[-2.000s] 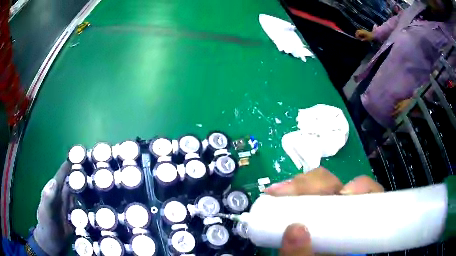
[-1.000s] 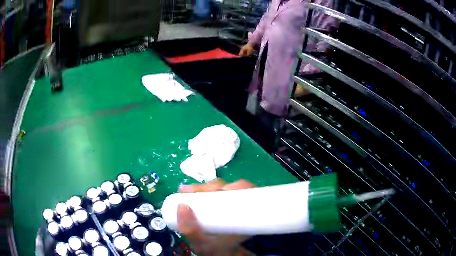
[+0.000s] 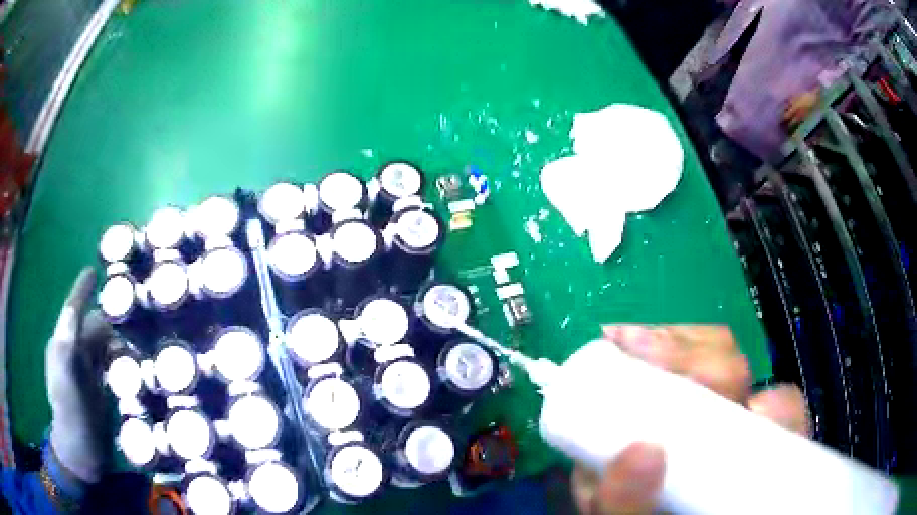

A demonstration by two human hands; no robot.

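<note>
Rows of black capacitors with round pale tops point(image 3: 405, 384) stand on a circuit board at lower left, with white adhesive point(image 3: 389, 352) between many of them. My bare right hand point(image 3: 679, 402) is shut around a white glue bottle point(image 3: 724, 443), tilted with its base towards the lower right. Its thin nozzle point(image 3: 503, 351) points up-left, the tip at the right-hand capacitor of the third row point(image 3: 445, 305). My gloved left hand point(image 3: 75, 382) is upright against the board's left side; its fingertips are partly hidden, so its grip cannot be told. An orange-copper coil point(image 3: 491, 454) shows at lower right.
A crumpled white rag point(image 3: 623, 166) lies on the green bench point(image 3: 302, 91), right of the board; another point(image 3: 568, 8) is cut off at the top. White smears point(image 3: 533, 181) dot the bench. Black slotted racks point(image 3: 835, 302) and a person in a pinkish top point(image 3: 789, 70) are at right.
The view swung right and up with the bottle off the capacitors, then came back down over the board. The bottle is now more tilted, its nozzle tip back at the capacitors.
</note>
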